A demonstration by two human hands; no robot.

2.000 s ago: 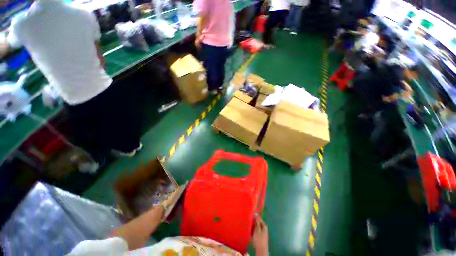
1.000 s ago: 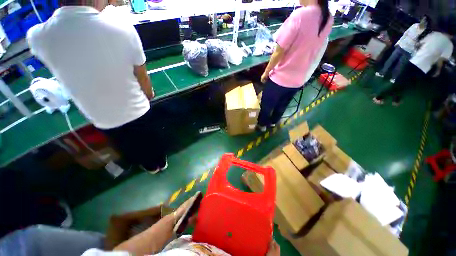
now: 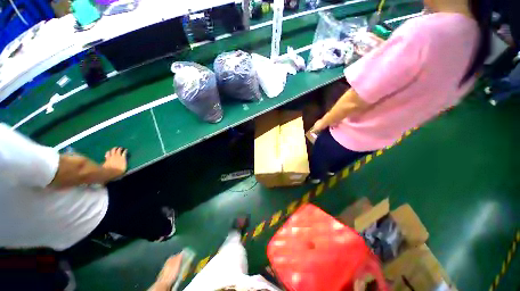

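A bright red plastic stool (image 3: 311,247) is tilted in front of me at the lower middle, its smooth square top towards me. My right hand (image 3: 366,282) is at the stool's lower right edge and grips it; it is blurred and partly cut off by the bottom edge. My left hand (image 3: 167,274) is at the bottom, left of the stool, and holds a thin flat thing, apparently a smartphone (image 3: 183,266), seen nearly edge-on. The stool's legs are mostly hidden or out of the picture.
A green line bench (image 3: 134,136) bears bulging bags (image 3: 196,91). A closed carton (image 3: 280,150) stands under its edge. One person in white leans on the bench at left; another in pink (image 3: 410,85) stands at right. Open cartons (image 3: 407,227) lie at lower right, near striped tape (image 3: 276,218).
My view has turned left and come closer to the bench. The stool has tipped and moved right, showing more of its top. The person in white now has a hand on the bench.
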